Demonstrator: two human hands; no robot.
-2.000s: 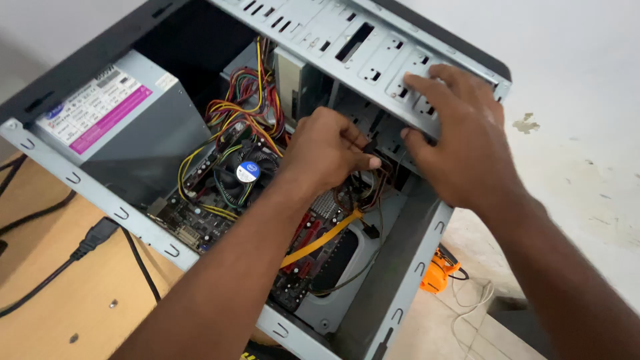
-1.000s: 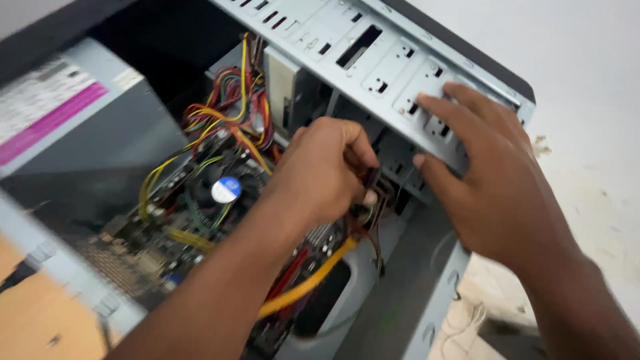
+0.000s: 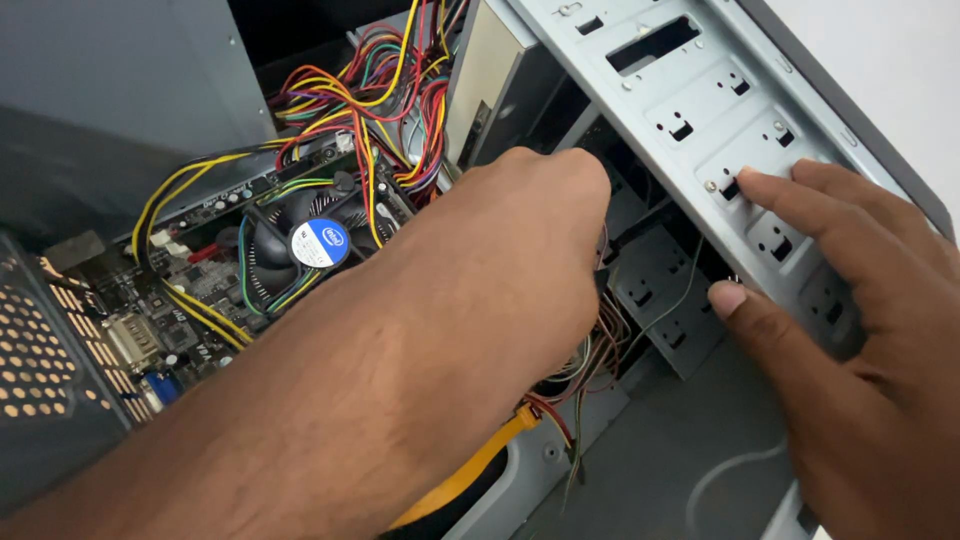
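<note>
My left hand (image 3: 525, 247) is curled inside an open desktop computer case, near the metal drive cage (image 3: 652, 277) and a bundle of thin wires (image 3: 600, 345). Its fingertips are hidden behind the hand, so what they touch or hold does not show. My right hand (image 3: 855, 315) rests spread on the perforated metal drive-bay rail (image 3: 675, 112), its fingers on top and its thumb at the inner edge. Left of my left hand lies the motherboard with a CPU cooler fan (image 3: 321, 243). A yellow flat data cable (image 3: 480, 457) runs below my left wrist.
The grey power supply (image 3: 127, 97) stands at the upper left, with bundled red, yellow and black power wires (image 3: 375, 75) beside it. A beige-sided optical drive (image 3: 487, 75) sits in the upper bay. The perforated rear panel (image 3: 37, 345) of the case is at the far left.
The view has moved much closer to the case. My left hand remains by the drive cage, its fingertips now out of sight. My right hand is still on the rail.
</note>
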